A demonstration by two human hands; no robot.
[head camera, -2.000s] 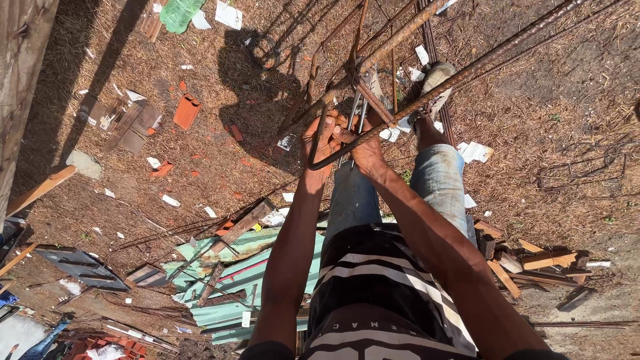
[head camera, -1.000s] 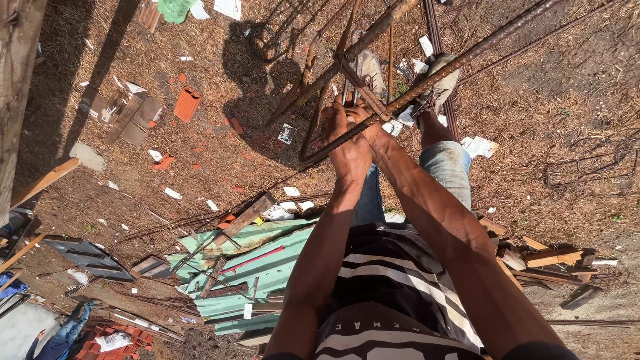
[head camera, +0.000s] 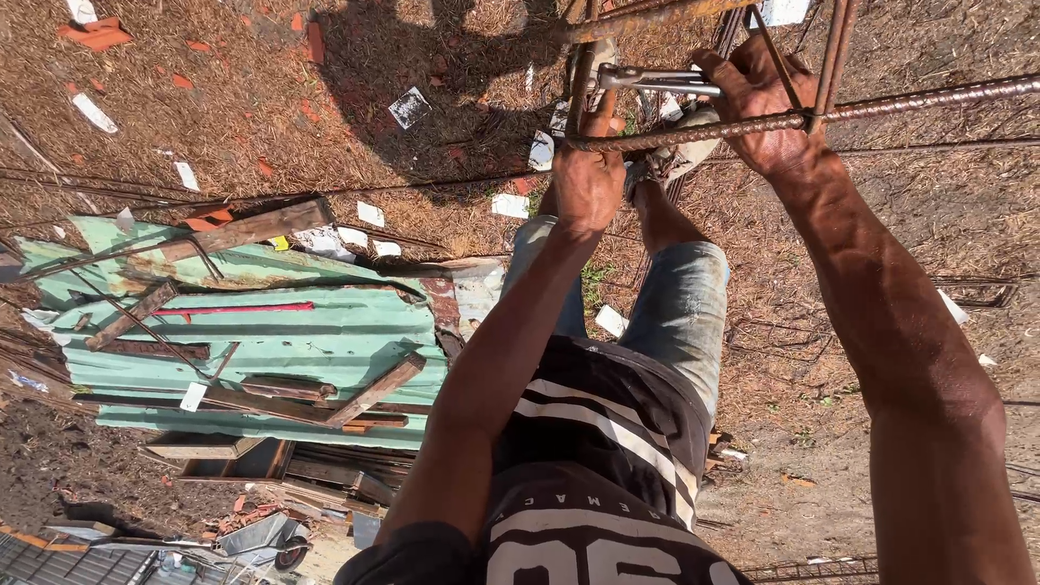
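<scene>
A rusty steel rebar frame [head camera: 869, 108] crosses the top of the head view, its long ribbed bar ending at a bend on the left. My left hand [head camera: 591, 183] is at that bend, its fingers reaching behind the bar with one pointing up; whether they grip anything is hidden. Farther right, my right hand [head camera: 760, 101] is closed around the handles of metal pincers [head camera: 670, 80], behind a thin stirrup of the frame. The pincers' head points left, near the upright rusty stirrup [head camera: 580, 85] above my left hand.
Green corrugated metal sheets [head camera: 268, 349] with wooden boards [head camera: 252, 230] on them lie at the left. Long rusty rods [head camera: 325, 195] run over the dry ground. Tile shards and white scraps [head camera: 510, 205] are scattered about. A wheelbarrow [head camera: 260, 536] stands at the lower left.
My hands, close together at the frame before, are now apart. My right hand has moved away to the right with the pincers. The view has shifted.
</scene>
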